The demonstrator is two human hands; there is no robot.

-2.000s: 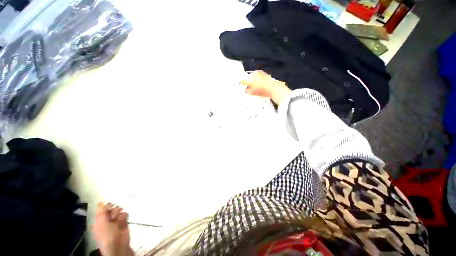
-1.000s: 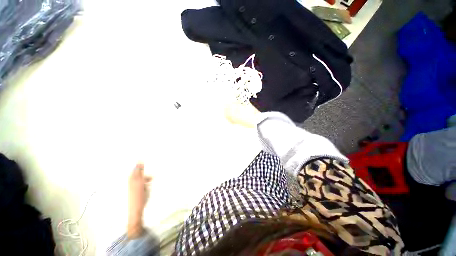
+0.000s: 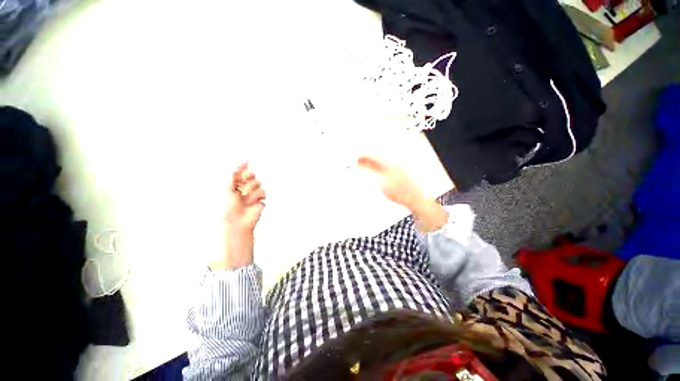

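Note:
My left hand (image 3: 244, 201) is raised over the pale table (image 3: 186, 111), its fingers curled. My right hand (image 3: 406, 190) is over the table's right part, fingers towards the left. The table is overexposed, so I cannot tell whether either hand holds thin white cord. A tangled white cord bundle (image 3: 431, 95) lies beyond my right hand, against a black buttoned garment (image 3: 485, 111). A white cord end (image 3: 570, 126) trails from that garment at its right edge. Thin white cord loops (image 3: 106, 277) lie at the left, beside a black garment pile (image 3: 30, 245).
Two small dark specks (image 3: 309, 106) are on the table beyond my hands. Clear plastic (image 3: 26, 26) shows at the far left corner. At the right are a red stool (image 3: 574, 286), a person's grey-blue sleeve or leg (image 3: 649, 298), and blue material (image 3: 660, 178).
My left hand has moved up and right from the table's near left. My right hand has come back from the cord bundle, towards me. The view has shifted.

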